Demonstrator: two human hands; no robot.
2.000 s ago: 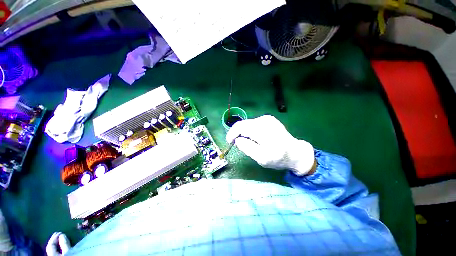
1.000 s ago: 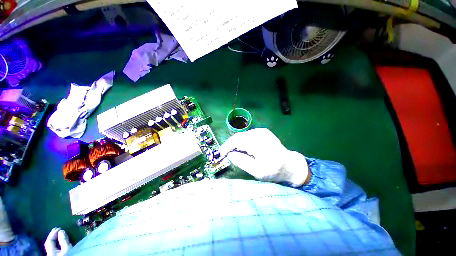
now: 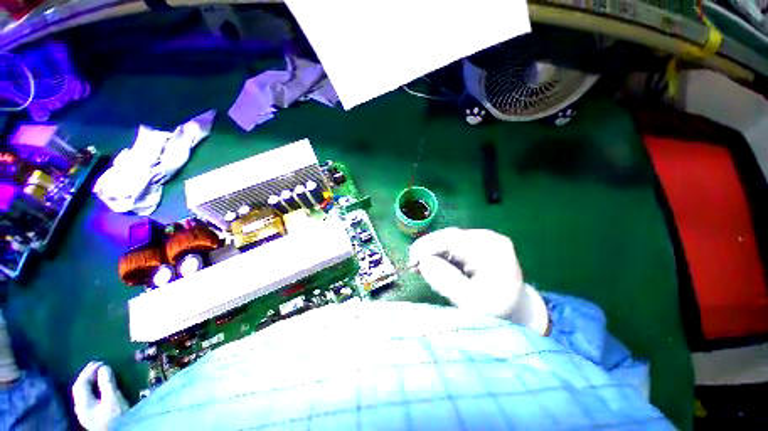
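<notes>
The circuit board (image 3: 370, 252) lies in front of me, with white finned heat sinks, copper-orange chokes and a yellow-brown transformer on it. My right hand (image 3: 472, 274), in a white glove, pinches a fine brush (image 3: 410, 268), whose tip points at the board's right end; I cannot tell if it touches. A green cup (image 3: 417, 210) with dark liquid stands beyond the hand, with a thin reddish stick rising from it. My left hand (image 3: 97, 396), also gloved, is at the lower left, partly hidden by my clothing; its grip is unclear.
Crumpled cloths (image 3: 152, 168) lie behind the board. A white sheet (image 3: 413, 46) hangs at the top, beside a fan (image 3: 535, 84). A black stick (image 3: 491, 172) lies right of the cup. Another board (image 3: 42, 198) and another person's sleeve (image 3: 29, 404) are left. A red panel (image 3: 716, 236) is right.
My right hand has drawn back a little to the right from the board's end, with the brush still pinched. The whole view has shifted, so the bench things appear further right.
</notes>
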